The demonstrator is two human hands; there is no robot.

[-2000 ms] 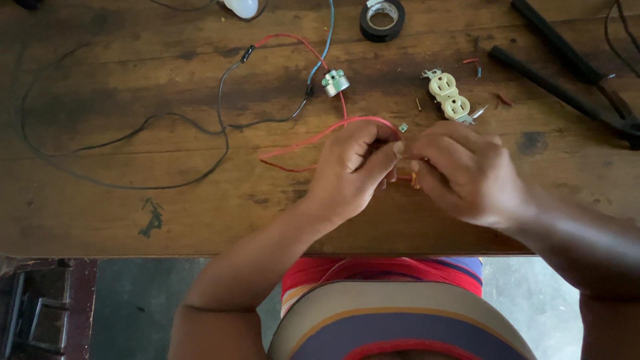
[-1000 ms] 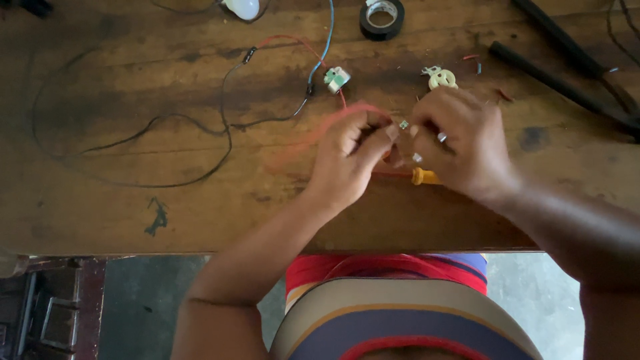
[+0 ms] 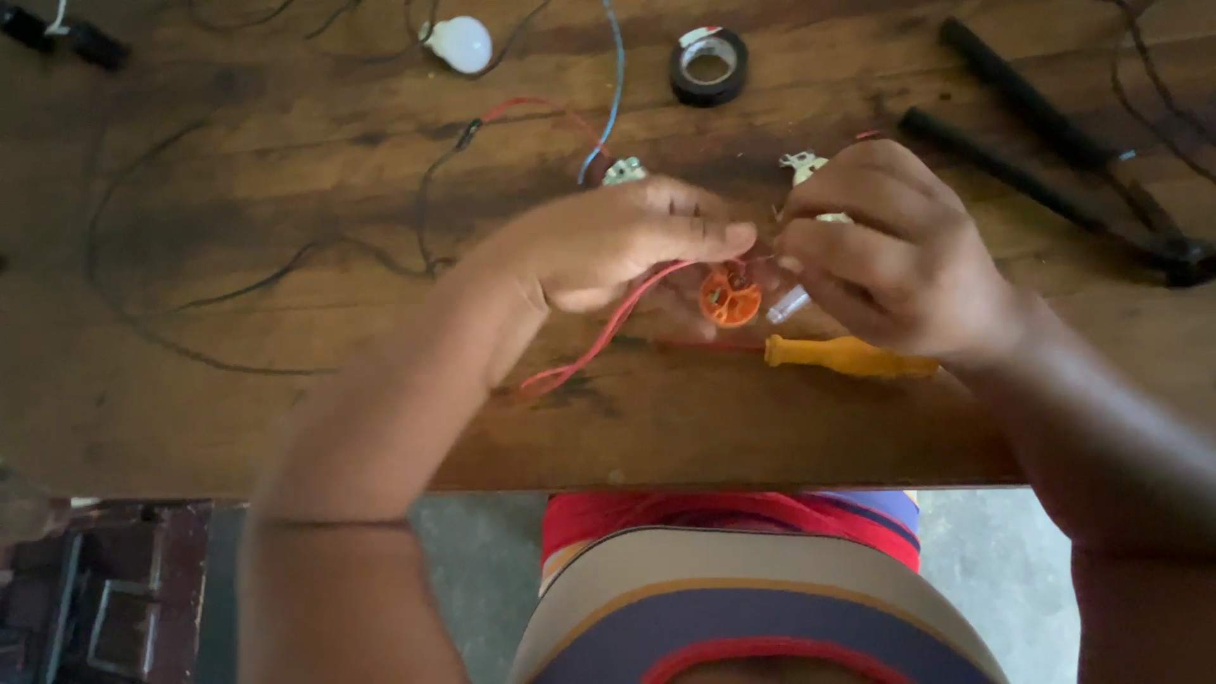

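My left hand [image 3: 646,237] pinches a red wire [image 3: 613,328] between thumb and fingers; a loop of it hangs down to the left. Close by on the right, my right hand [image 3: 883,247] has its fingertips together at the wire's end, which is blurred. Just below the fingertips sits a round orange plastic part [image 3: 730,296] with small metal pieces inside. A small clear plastic piece [image 3: 787,304] lies beside it, under my right hand. The orange-yellow handle of a screwdriver [image 3: 845,356] rests on the table below. My right hand partly covers a cream socket insert [image 3: 807,166].
A roll of black electrical tape [image 3: 676,71], a white bulb [image 3: 464,45] and a blue wire [image 3: 619,76] are at the back. A black-handled cutter [image 3: 1026,176] lies at right. Thin black wire [image 3: 142,328] curves across the left. The wooden table's front edge [image 3: 608,484] is near me.
The orange part now shows below my hands; in the earlier frames it was not plainly visible. My left hand has turned, its fingers now pointing right. The screwdriver handle shows more fully.
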